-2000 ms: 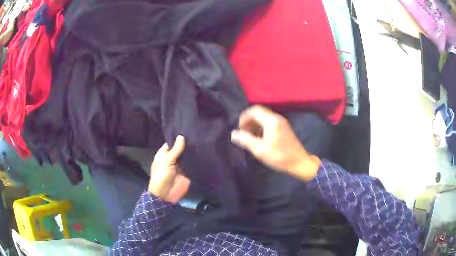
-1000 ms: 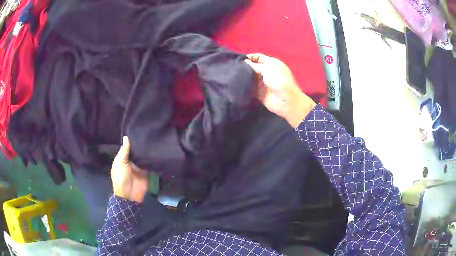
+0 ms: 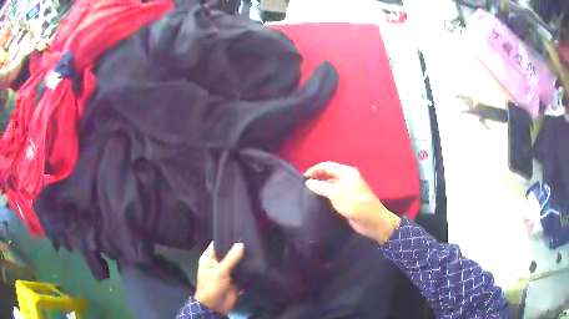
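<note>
A dark garment (image 3: 249, 218) lies over the wearer's lap and joins a large dark cloth pile (image 3: 187, 99). My right hand (image 3: 349, 196) pinches the garment's upper edge between thumb and fingertips and holds it raised. My left hand (image 3: 218, 280) is at the garment's lower left, thumb and forefinger on the cloth; its other fingers are partly hidden. A flat red cloth or board (image 3: 362, 106) lies under the pile's right side.
Red garments (image 3: 47, 124) hang left of the pile. A yellow plastic stool (image 3: 43, 299) stands on the green floor (image 3: 75, 255). On the white table (image 3: 468, 187) at right lie a dark phone-like slab (image 3: 520, 140), scissors (image 3: 483, 111) and a pink printed packet (image 3: 515, 59).
The view has tilted up, showing more of the pile and the red surface. The garment's opening has narrowed, and my hands are closer together than one second ago.
</note>
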